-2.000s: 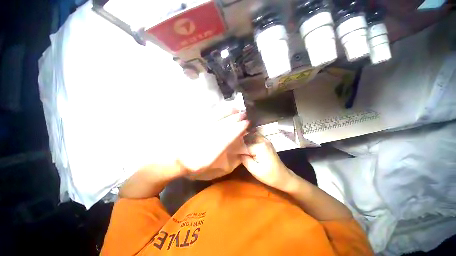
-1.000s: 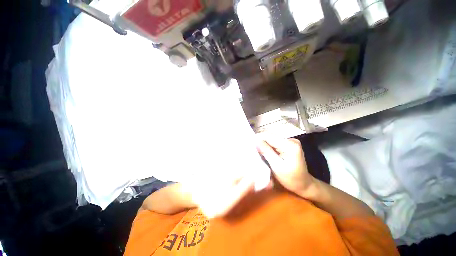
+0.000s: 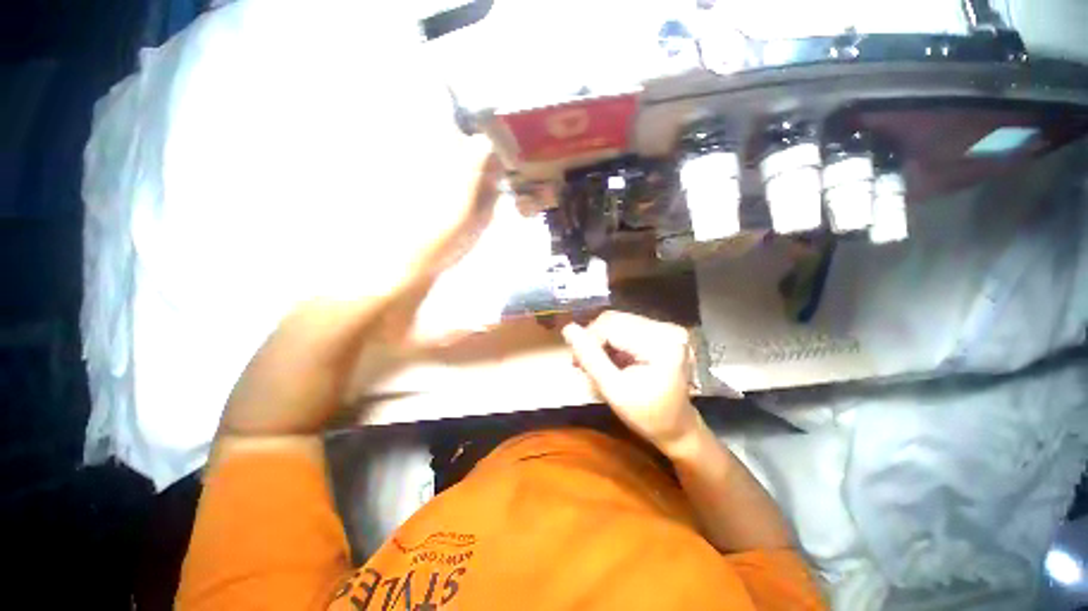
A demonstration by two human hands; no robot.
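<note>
The overlock machine's red label is above the dark presser foot and needle area. A small white fabric piece lies just below the needle area. My left hand reaches up left of the needle area, over the white stack; it is blurred and overexposed, so its grip cannot be told. My right hand is just below the fabric piece at the table's front, fingers curled with thumb and forefinger close together. Whether it pinches a fabric edge cannot be told.
A large stack of white panels fills the left. Four white knobs line the machine front. A dark-blue slim tool lies on the table to the right. Loose white fabric hangs along the front right.
My left hand has moved from the front near my body up and left over the stack. The large white piece in front of me has gone from there. The view has shifted, showing more machine top.
</note>
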